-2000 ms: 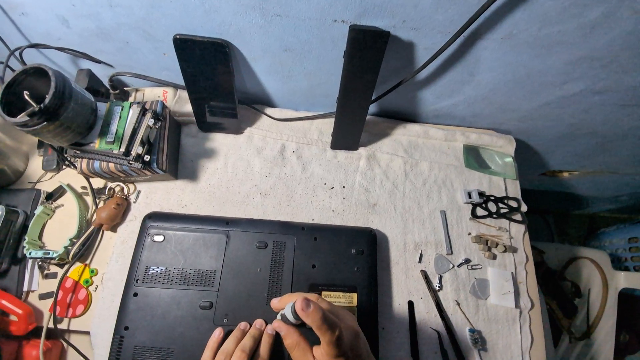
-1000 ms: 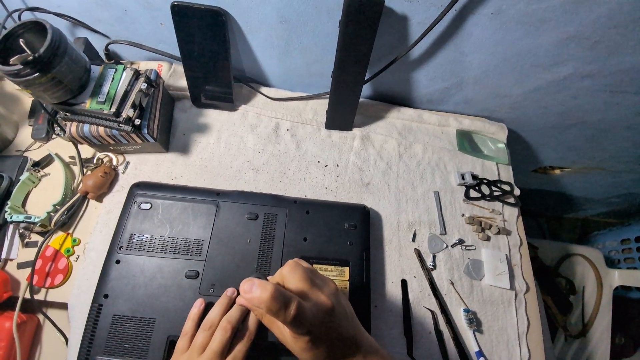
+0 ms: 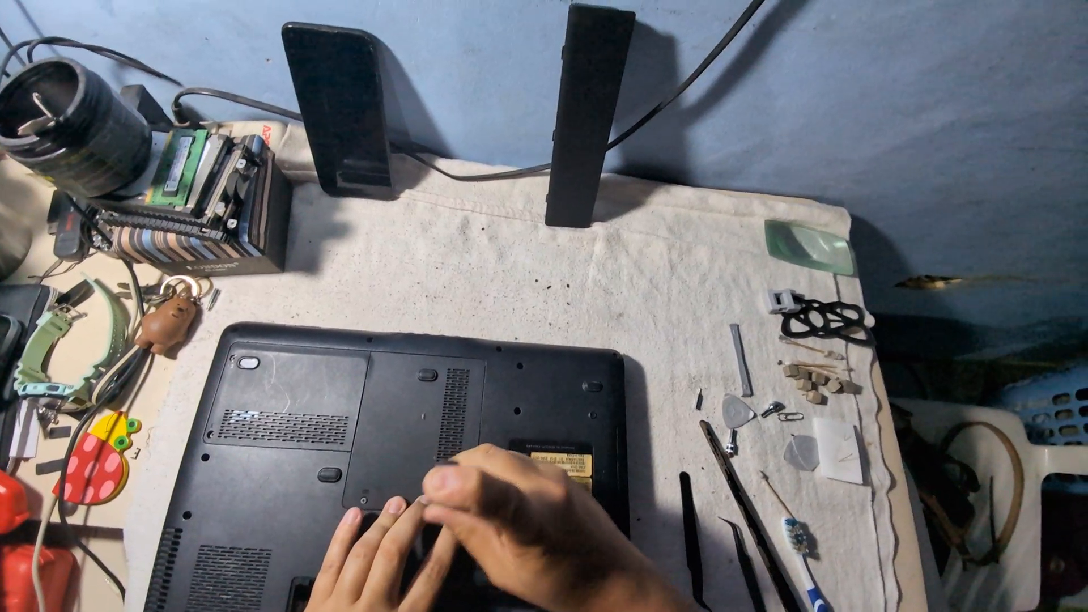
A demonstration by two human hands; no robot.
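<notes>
An upside-down black laptop [image 3: 408,408] lies on a white cloth, its vents, screw holes and bottom cover panel visible. Across its lower middle, my left hand [image 3: 378,552] rests with fingers extended and slightly apart, fingertips by the lower edge of the cover panel. My right hand [image 3: 518,518] is above the laptop, thumb and forefinger brought together just at the left fingertips. Whether anything small sits between them is hidden. Right of my right hand, a yellowish label [image 3: 561,464] with writing shows on the case.
Tweezers [image 3: 690,535], a toothbrush [image 3: 799,544], a grey triangular pick [image 3: 738,411] and small parts lie right. A laptop battery [image 3: 591,119] and a smartphone [image 3: 338,110] lean on the wall. A striped box [image 3: 195,246] holding a memory module [image 3: 178,166] stands left, near a green-strapped watch [image 3: 51,348].
Two seconds ago a small grey cylindrical piece showed in my right hand; it is out of sight now. My right fingers have closed together beside my left fingertips.
</notes>
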